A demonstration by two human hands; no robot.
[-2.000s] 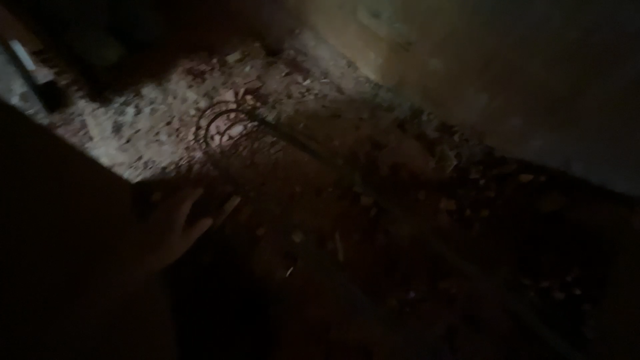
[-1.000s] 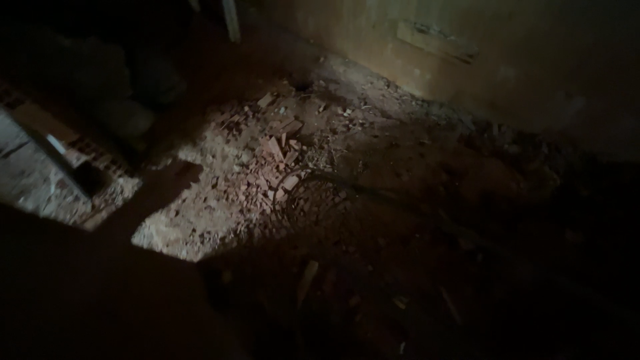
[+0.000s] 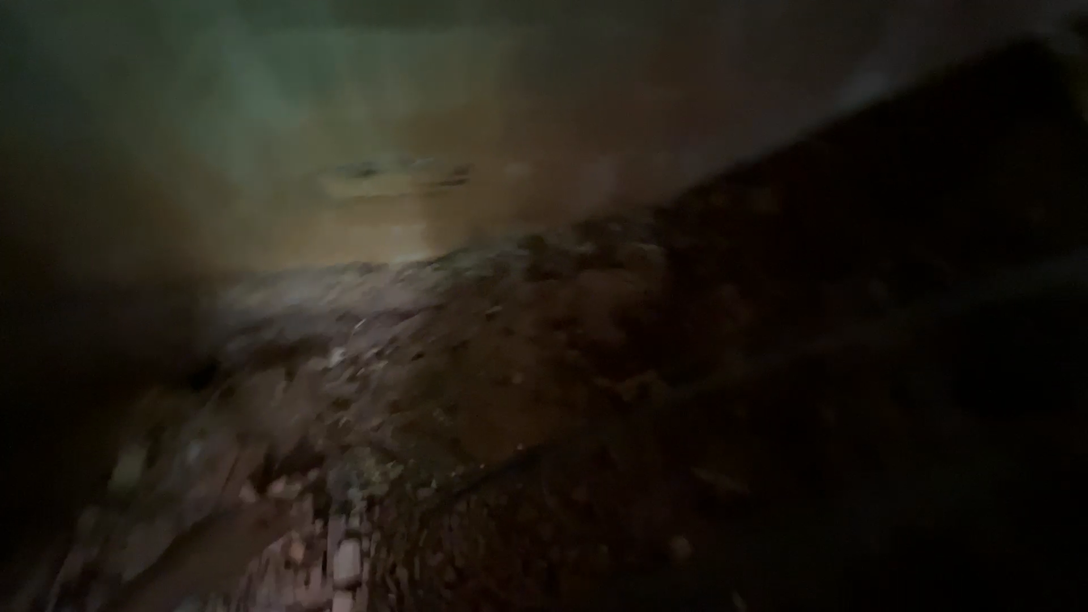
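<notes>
The view is very dark and smeared by motion. A long thin handle (image 3: 850, 340) runs faintly from the right edge down toward the lower middle, lying over the dark ground. Its lower end reaches the rubble, where the curved tines cannot be made out. Broken rubble (image 3: 348, 544), with pale and reddish pieces, covers the floor at the lower left. A dull brown elongated shape (image 3: 212, 544) crosses this rubble; whether it is my left hand or a shadow cannot be told. My right hand is not visible, and I cannot see what it holds.
A plastered wall (image 3: 297, 204) fills the upper left and middle, with a pale elongated patch (image 3: 391, 180) low on it. Debris (image 3: 476, 259) lies along the foot of the wall. Deep shadow hides the right side and the far left.
The view has swung strongly, bringing more of the wall in. One second ago a dark hand shape showed over the lit rubble at the left; it is no longer distinct.
</notes>
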